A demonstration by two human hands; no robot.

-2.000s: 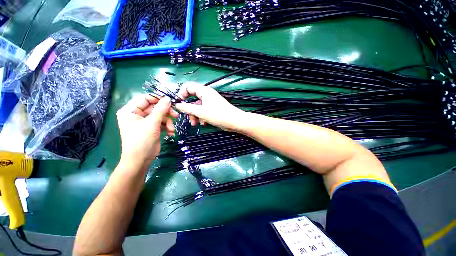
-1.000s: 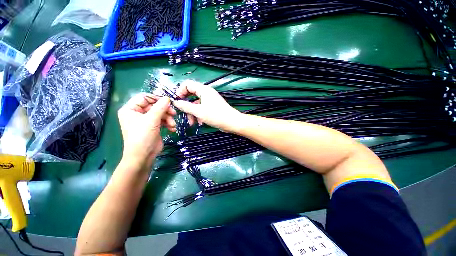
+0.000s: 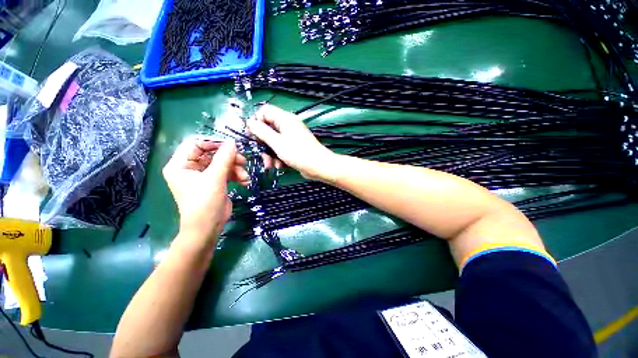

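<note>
My left hand (image 3: pixel 203 175) pinches the split-out thin wires of a cable end (image 3: pixel 231 133) between thumb and fingertips. My right hand (image 3: pixel 283 140) is just to its right, fingers curled at the same cable end. A small sleeve at the fingertips is too small to make out. Black cables (image 3: pixel 420 150) lie side by side, their ends with pale specks running under and below my hands. A thinner cable group (image 3: pixel 350 255) lies nearest me, thin wires fanning left.
A blue bin (image 3: pixel 203 75) of black sleeves stands at the far edge, a clear polybag (image 3: pixel 94 133) of black pieces at the left, a yellow heat gun (image 3: pixel 21 262) at the left edge. Another cable bundle (image 3: pixel 448 14) lies at the far side. A few loose sleeves lie near the bag.
My right fingertips have shifted slightly up and away from my left fingertips, and the thin wires there spread differently. My left hand has barely moved.
</note>
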